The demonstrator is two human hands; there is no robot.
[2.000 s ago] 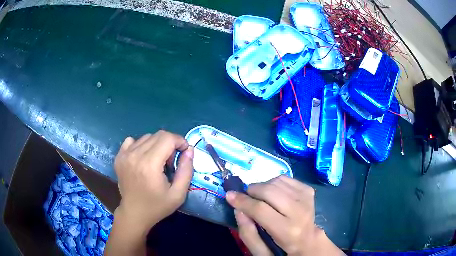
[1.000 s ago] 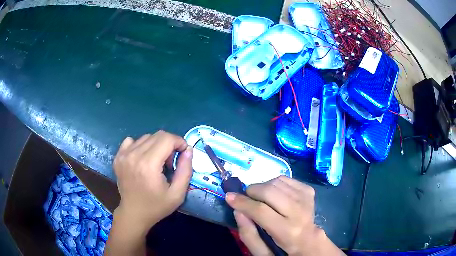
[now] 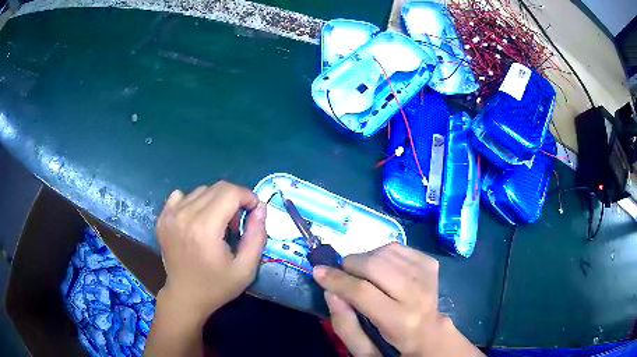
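A pale blue housing half [image 3: 349, 222] lies hollow side up on the green bench near its front edge. My right hand [image 3: 381, 296] is shut on the dark handle of the soldering iron [image 3: 303, 229], whose tip points to the upper left inside the shell. My left hand [image 3: 209, 240] is at the shell's left end, thumb and fingertips pinched on a thin black lead that curves toward the tip. A red lead [image 3: 286, 263] runs along the shell's lower edge. Whether the tip touches the contact is too small to tell.
Pale shells [image 3: 374, 84] and deep blue housings [image 3: 418, 164] are piled at the right. Behind them is a red-black lead heap [image 3: 499, 45] on a tan board. A black block with a red light [image 3: 599, 157] stands far right. An open carton [image 3: 35, 258] holds pale blue pieces below left.
The hands and iron have barely moved. The iron's tip appears slightly shifted, and the whole view has drifted a few pixels.
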